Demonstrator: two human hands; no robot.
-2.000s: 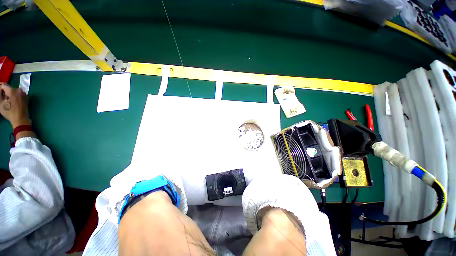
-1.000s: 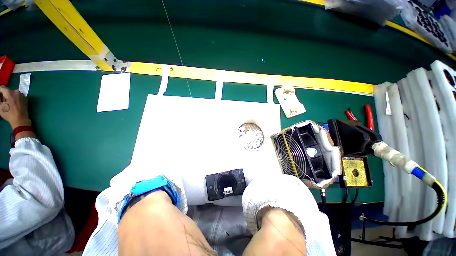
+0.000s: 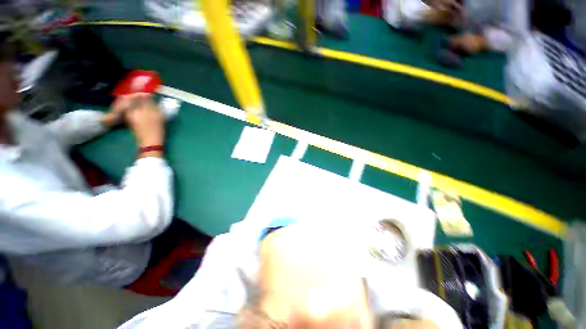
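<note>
The view is blurred. The white work mat (image 3: 334,193) lies on the green bench. The round parts dish (image 3: 387,241) is on its right side, with small silvery bits inside. My left hand (image 3: 311,289) shows only as a blurred patch of skin past a blue wrist strap, over the mat's near part and cut off by the bottom edge. Its fingers and anything in them cannot be made out. My right sleeve is at the bottom edge with a sliver of skin. My right hand is out of the picture.
The black fan (image 3: 453,276) stands right of the mat, beside red handles (image 3: 553,266). A cream packet (image 3: 452,213) lies above it. A paper slip (image 3: 254,144) is left of the mat. A neighbour (image 3: 83,205) at left has hands at a red bin (image 3: 140,82). More people sit across.
The view has swung left and tilted, so the bench things sit further right and lower. The neighbour's body and people across now show. The black pad between my forearms is no longer seen.
</note>
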